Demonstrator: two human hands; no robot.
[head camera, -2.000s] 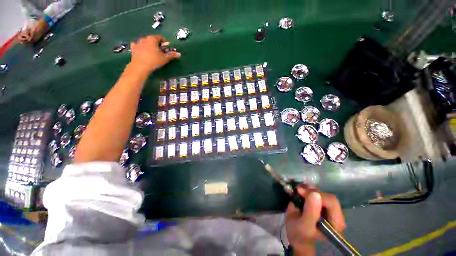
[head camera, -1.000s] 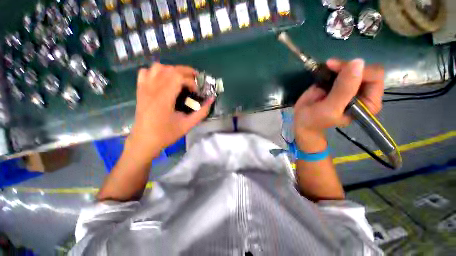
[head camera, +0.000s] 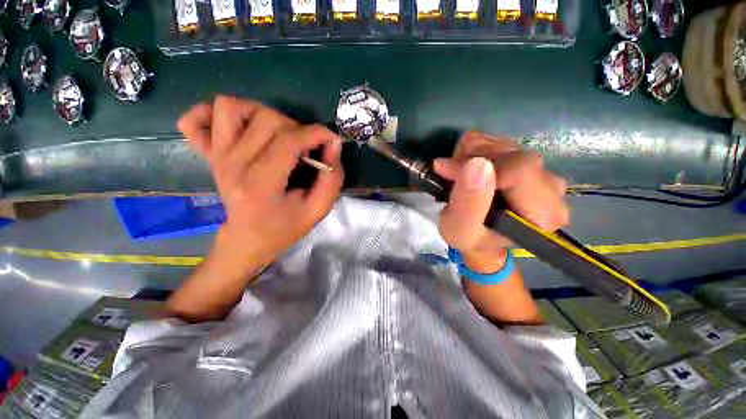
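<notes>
A round silver circuit board assembly (head camera: 361, 112) lies on the green mat in front of me, with a small cream block (head camera: 391, 129) at its right edge. My right hand (head camera: 503, 188) holds the soldering iron (head camera: 556, 250) by its black and yellow handle. Its tip is at the lower edge of the assembly, touching or very close. My left hand (head camera: 266, 168) is just left of the assembly. It pinches a thin tool (head camera: 317, 164), whose pale blunt end shows by the palm. The tool's other end is hidden at the fingertips.
A clear tray (head camera: 368, 39) of battery cells lies along the top. More silver assemblies (head camera: 124, 74) lie at left and others (head camera: 623, 68) at right, beside a round tan holder (head camera: 716, 61). Black cables (head camera: 687, 199) hang at the right bench edge. Wrapped cartons (head camera: 90, 344) and a blue bin (head camera: 168, 215) are below.
The assembly that was at my left hand now lies on the mat. My right hand has brought the iron left and its tip to the assembly. The view has shifted.
</notes>
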